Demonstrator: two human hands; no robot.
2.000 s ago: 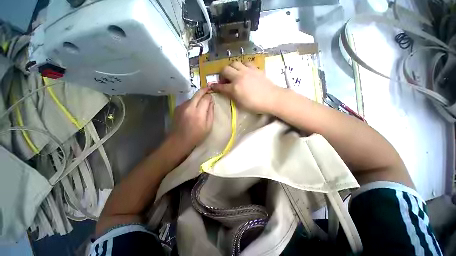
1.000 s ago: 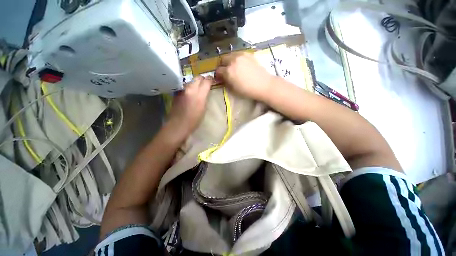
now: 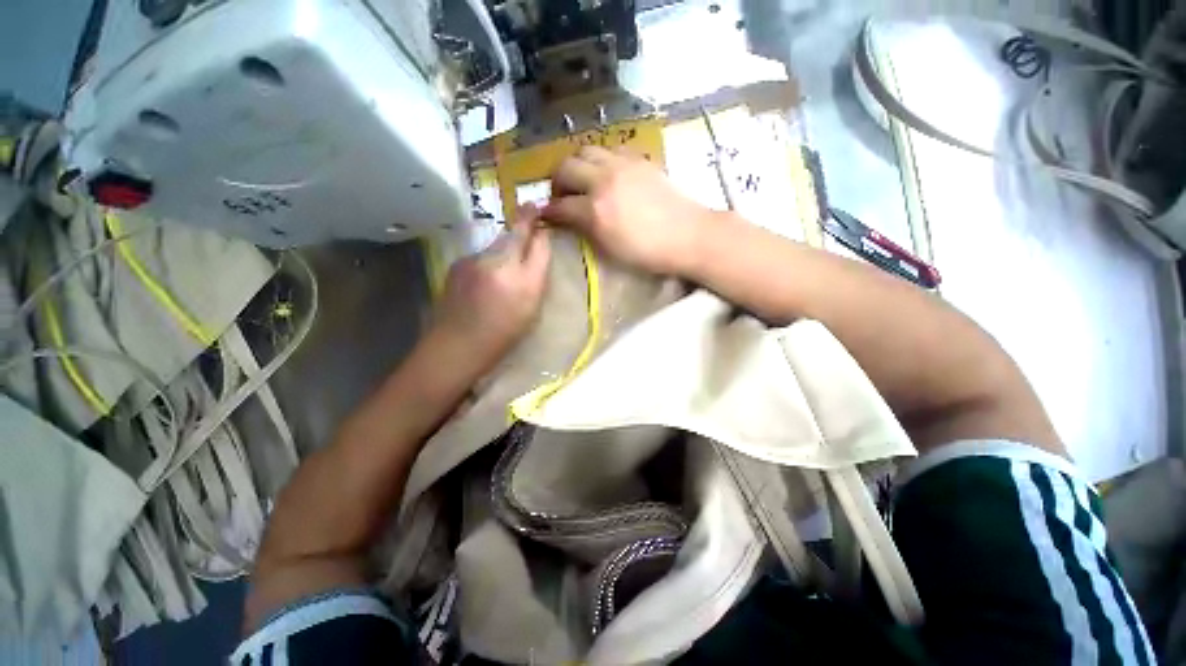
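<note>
The beige bag body (image 3: 728, 377) lies from the machine table down into my lap, its mouth open with a dark brown zipper (image 3: 592, 526) inside. Yellow tape (image 3: 594, 306) runs down its panel. My left hand (image 3: 492, 293) and my right hand (image 3: 624, 215) meet at the panel's far edge, fingertips together beside the window of the yellow-orange clamp frame (image 3: 527, 163). Both hands pinch the bag's edge there. Whether a small label is between the fingertips is hidden.
The white machine head (image 3: 286, 143) stands close at the upper left. Red and black snips (image 3: 884, 250) lie right of the clamp. Stacked beige pieces (image 3: 169, 273) with straps hang at left. Loose straps (image 3: 962, 150) lie at upper right.
Since a second ago, my left fingertips have come back to meet my right fingers. The clamp frame's window shows more clearly. The bag has stayed nearly the same.
</note>
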